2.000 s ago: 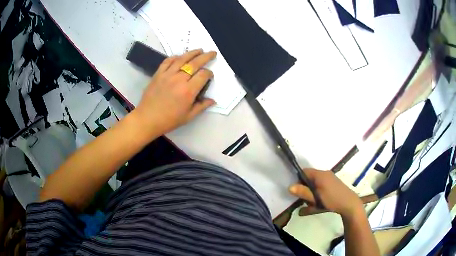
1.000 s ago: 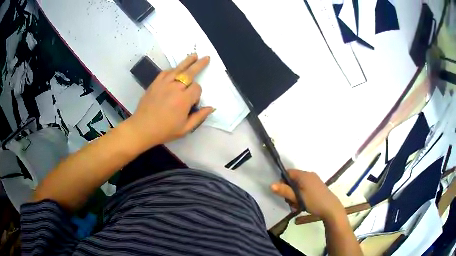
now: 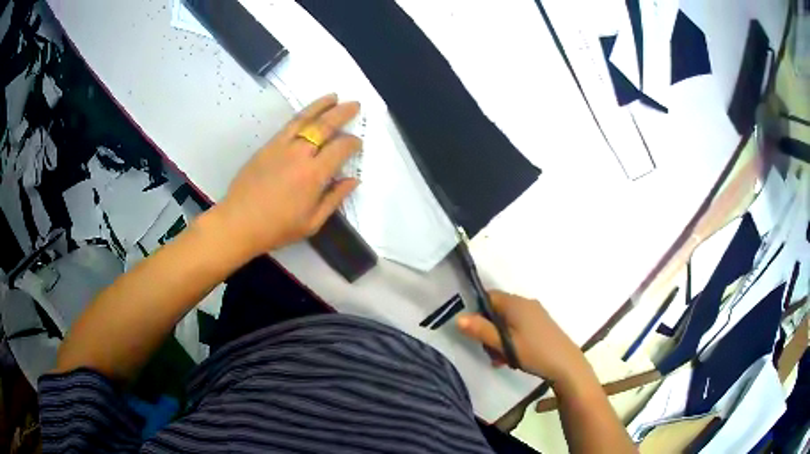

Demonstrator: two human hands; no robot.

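A white paper pattern [image 3: 404, 208] lies on the white table beside a long black fabric strip [image 3: 444, 115]. My left hand [image 3: 293, 177] rests on the pattern and across a dark bar weight [image 3: 345, 250], fingers slightly apart. The weight's lower end shows below the palm; the rest is hidden. A second dark weight [image 3: 238, 35] lies on the pattern's upper left part. My right hand [image 3: 524, 332] grips the handles of the dark shears [image 3: 472, 270]. Their blades point up along the edge between pattern and fabric; how far they are open cannot be told.
Two narrow dark offcuts [image 3: 442, 312] lie below the pattern tip. A slim white pattern [image 3: 629, 146] and small dark pieces [image 3: 689, 49] are at the upper right. Heaped fabric and paper [image 3: 733, 310] and a brown strip [image 3: 622, 384] lie right. Scraps [image 3: 115, 199] cover the floor left.
The view has shifted, so the table things appear lower. My left hand has slid up the pattern, uncovering the weight's lower end. My right hand and the shears have moved forward along the pattern edge.
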